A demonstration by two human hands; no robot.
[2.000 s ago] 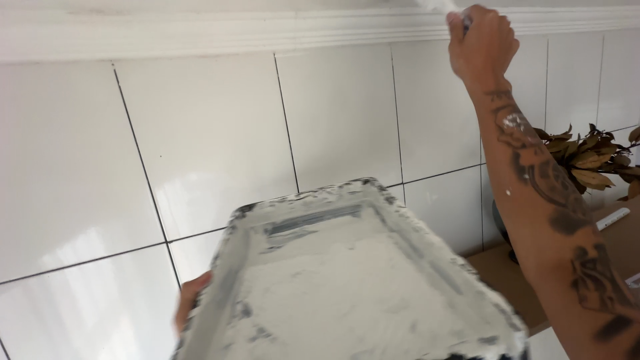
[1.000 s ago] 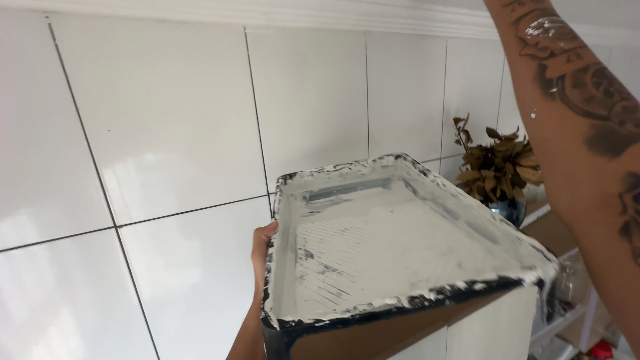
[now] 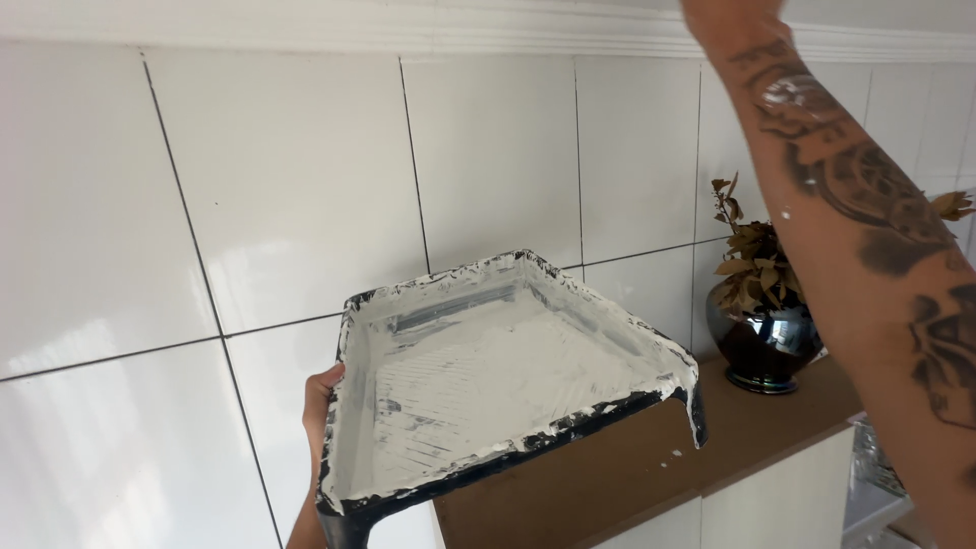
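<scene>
A black plastic paint tray [image 3: 488, 366], coated with white paint, is held up in the middle of the view. My left hand [image 3: 320, 400] grips its left edge, the thumb showing at the rim and the other fingers hidden behind or under it. My right hand [image 3: 736, 11] is raised at the top edge, near the white crown molding [image 3: 488, 34]. Its fingers lie outside the frame, so what it holds cannot be seen. White paint marks the tattooed right forearm.
White wall tiles [image 3: 305, 175] with dark joints stand behind the tray. To the right, a dark glossy vase [image 3: 762, 335] with brown dried leaves [image 3: 762, 267] stands on a brown cabinet top [image 3: 610, 480], partly below the tray. A few white spots dot that top.
Two seconds ago my right hand was fully in view, closed on something at the molding; now its fingers are out of frame. The view has shifted, showing the vase and the cabinet top.
</scene>
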